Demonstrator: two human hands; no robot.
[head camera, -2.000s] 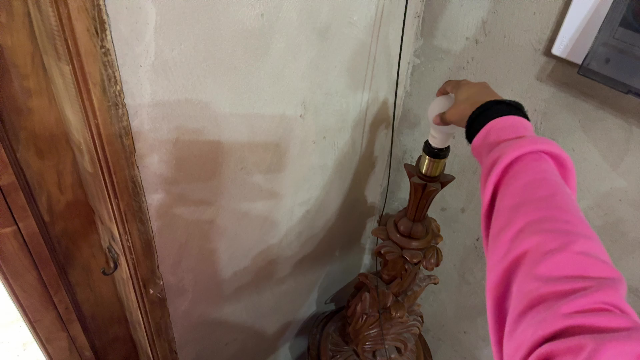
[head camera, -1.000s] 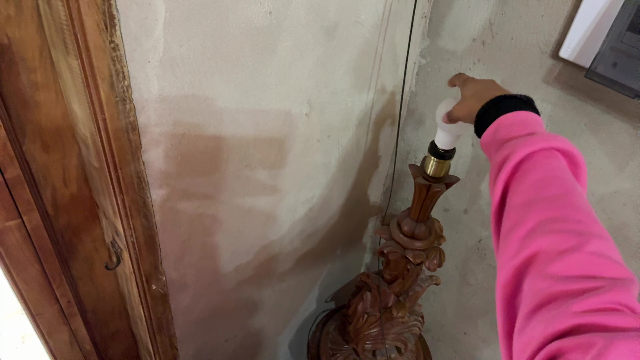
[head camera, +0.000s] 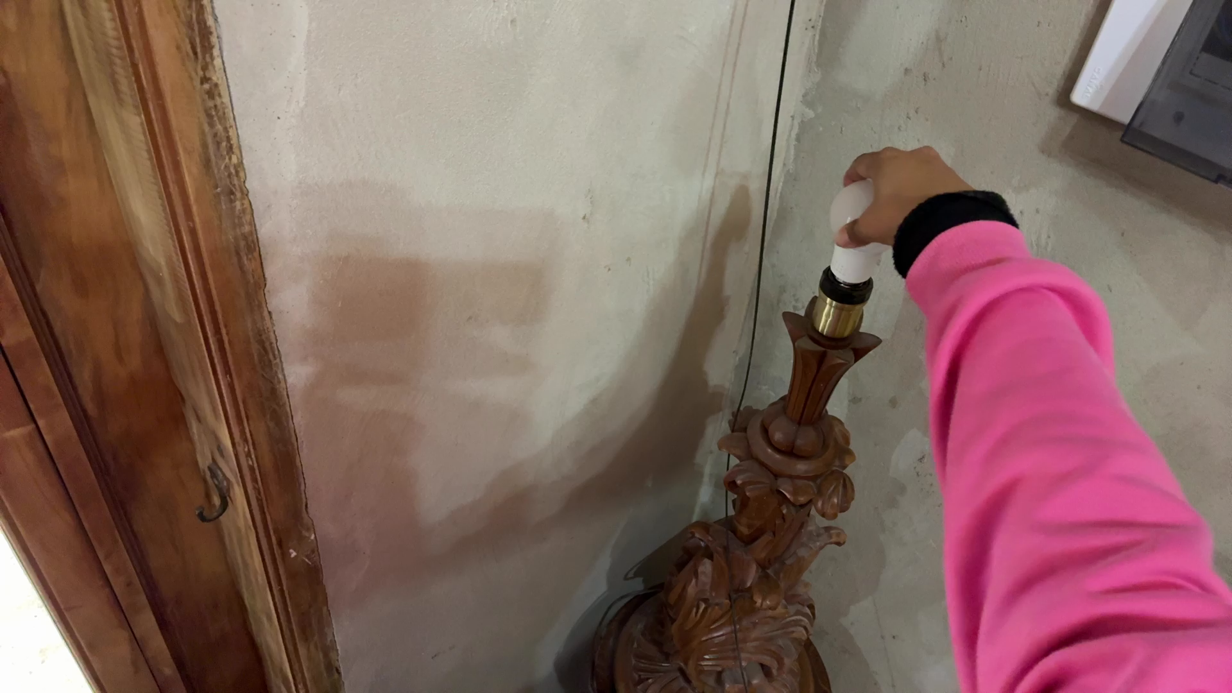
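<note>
My right hand (head camera: 897, 192), in a pink sleeve with a black cuff, has its fingers wrapped around a white light bulb (head camera: 852, 262). The bulb stands upright in a black and brass lamp socket (head camera: 838, 310); how deep its base sits in there cannot be seen. Below the socket is a carved brown wooden lamp stand (head camera: 794, 448) with leaf and scroll shapes, and its lower part runs out of the bottom of the view. My left hand is not in view.
A thin dark cord (head camera: 775, 154) runs down the wall corner behind the lamp. At the upper right a white box with a dark cover (head camera: 1179, 125) is fixed to the plaster wall. On the left is a wooden door frame (head camera: 183, 318) with a metal hook (head camera: 214, 494).
One second ago my right hand was loosely around the bulb with its fingers spread; now the fingers are closed on it. The bulb remains at the socket.
</note>
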